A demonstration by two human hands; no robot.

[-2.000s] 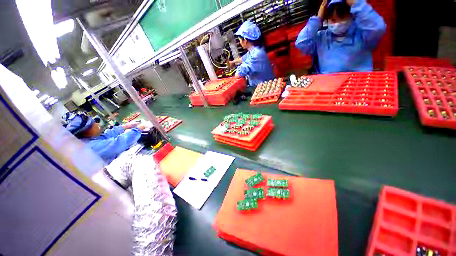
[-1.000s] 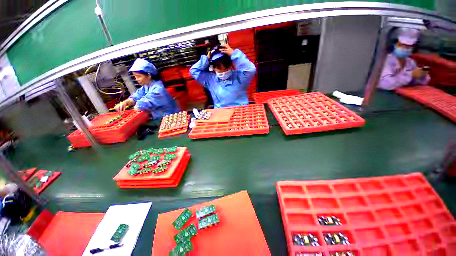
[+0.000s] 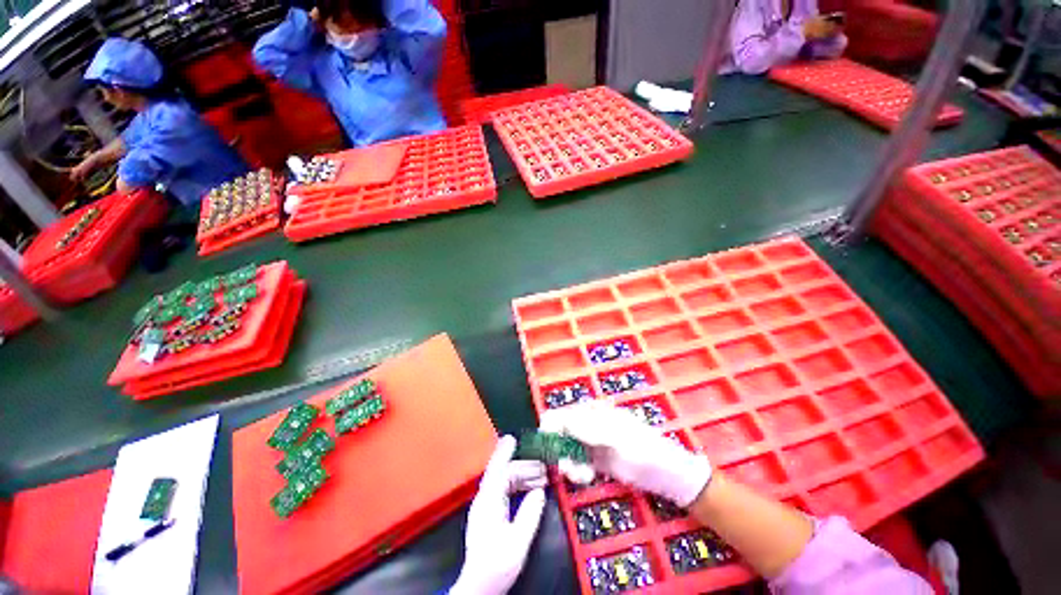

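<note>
Both my hands wear white gloves. My left hand [image 3: 503,521] is at the bottom centre, its fingertips by a green circuit board [image 3: 552,449]. My right hand [image 3: 628,451] grips the board's right end over the left edge of the red compartment tray [image 3: 727,360]. Whether my left fingers also grip the board is hard to tell. The tray has boards in several pockets at its left and lower left, partly hidden by my right hand. Several loose green boards [image 3: 305,451] lie on the flat red tray [image 3: 407,430] to the left.
A stack of red trays [image 3: 273,337] heaped with green boards stands at left. A white sheet [image 3: 122,500] holds a board [image 3: 158,497] and a dark pen [image 3: 137,539]. Filled trays [image 3: 593,137] lie across the green bench; a tray stack [image 3: 977,267] and metal post stand at right. People are behind.
The view has swung right and down. Both gloved hands have come into view, with a green board at them. The compartment tray now shows almost fully.
</note>
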